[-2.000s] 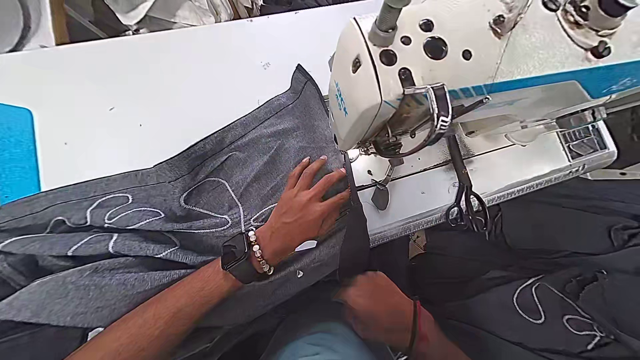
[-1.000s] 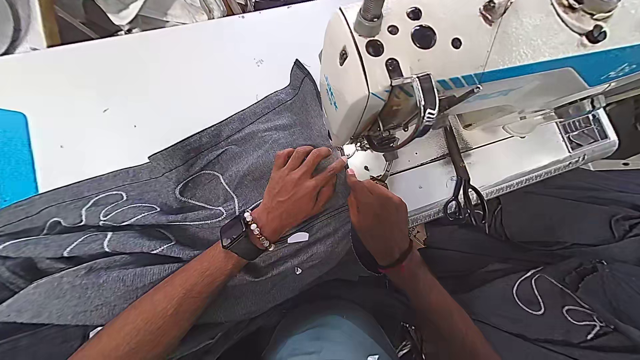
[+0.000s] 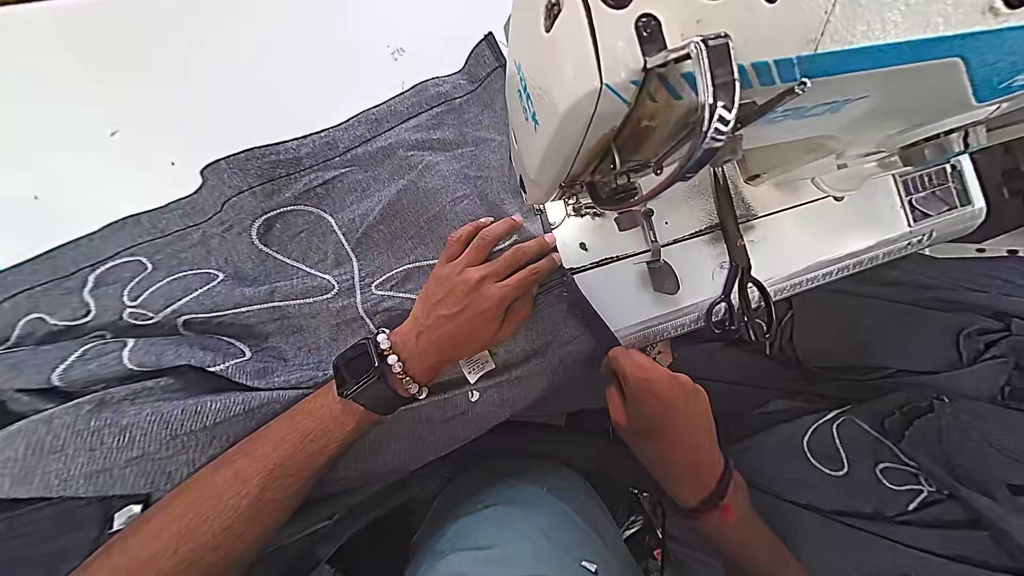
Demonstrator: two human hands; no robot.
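Observation:
A dark grey garment (image 3: 320, 192) with white cord-like lines lies across the sewing table, its right edge at the needle area of a white and blue Jack sewing machine (image 3: 680, 80). My left hand (image 3: 488, 288) rests flat on the cloth just below the presser foot, fingers slightly apart. My right hand (image 3: 664, 416) pinches the near end of a dark fabric band (image 3: 588, 308) at the garment's edge, by the table's front. The needle itself is hard to make out. A small white label (image 3: 477, 366) lies on the cloth beside my left wrist.
Black-handled scissors (image 3: 744, 296) lie on the machine bed, right of the needle area. A metal plate (image 3: 662, 276) sits nearer the foot. More dark cloth (image 3: 864, 432) with white cord is heaped at the right. The white tabletop (image 3: 200, 72) extends at the upper left.
My right hand has moved from beside the presser foot towards me, to the near end of the band. My left hand stays on the cloth.

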